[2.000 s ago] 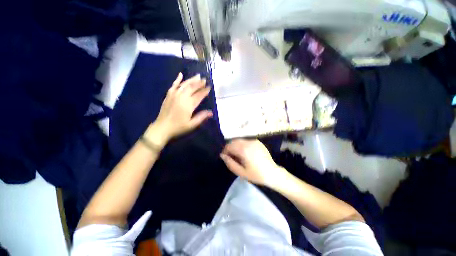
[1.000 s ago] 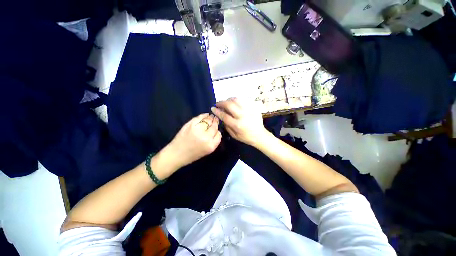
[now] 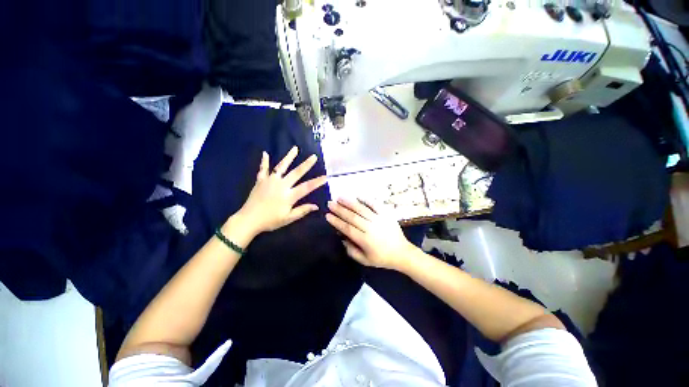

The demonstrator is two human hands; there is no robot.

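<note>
A navy garment piece [image 3: 234, 151] lies flat on the machine table, its right edge running from the presser foot [image 3: 318, 130] down toward me. My left hand [image 3: 281, 195] rests flat on the cloth with fingers spread, left of that edge. My right hand [image 3: 370, 233] lies at the cloth's edge by the table front, fingers together and fairly straight; whether its thumb pinches cloth is hidden. The cream-white JUKI sewing machine head [image 3: 468, 45] stands above. The needle is too small to make out.
A smartphone [image 3: 468, 127] and thread snips [image 3: 390, 103] lie under the machine arm. Stacked navy pieces [image 3: 582, 181] are at the right. A navy heap [image 3: 83, 151] fills the left. The chipped table edge [image 3: 446, 215] is beside my right hand. A white surface [image 3: 49, 336] is at lower left.
My hands were together at the cloth's edge a second ago. Now they are apart, the left spread flat further up and left. The view has shifted, showing more of the machine head.
</note>
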